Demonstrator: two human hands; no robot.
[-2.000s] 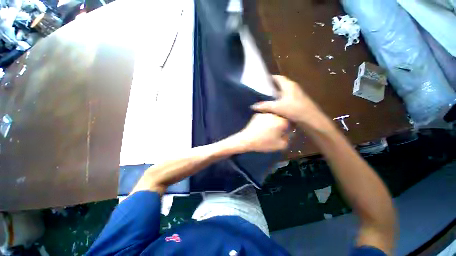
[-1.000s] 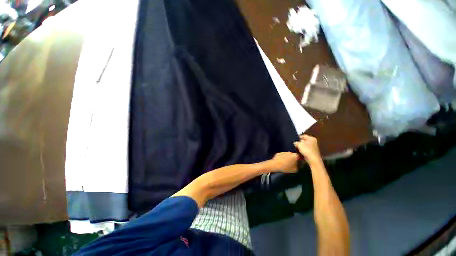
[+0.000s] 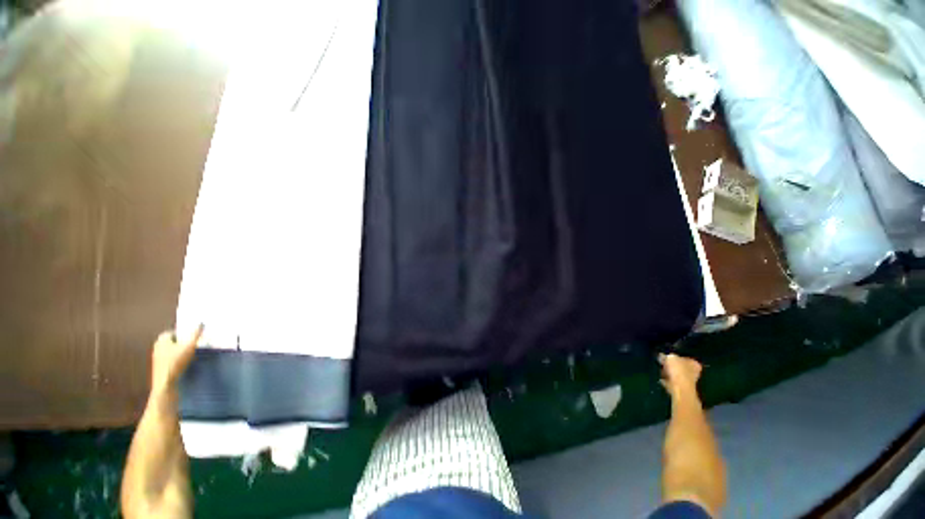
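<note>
Dark navy fabric [image 3: 527,223] lies spread wide, with soft lengthwise folds, down to the table's near edge. Folded white cloth [image 3: 284,203] lies along its left side, with a grey-blue fabric band [image 3: 266,387] at its near end. My left hand [image 3: 174,357] is at the left edge where white and grey-blue meet, thumb on the edge; its grip is unclear. My right hand [image 3: 680,372] is just off the navy fabric's near right corner, fingers curled; whether it pinches the hem is unclear. A thin white sheet edge [image 3: 698,243] shows from under the navy fabric's right side.
A small beige metal block [image 3: 728,203] and a white scrap tangle [image 3: 690,83] are on the brown table [image 3: 91,253]. Plastic-wrapped rolls [image 3: 801,172] lie at the right. White cloth [image 3: 243,442] hangs below the grey-blue band. Scraps lie on the green floor [image 3: 548,405].
The navy fabric, first bunched, was pulled right by both hands and now lies wider, covering more of the white sheet. My left hand has moved to the white cloth's left edge.
</note>
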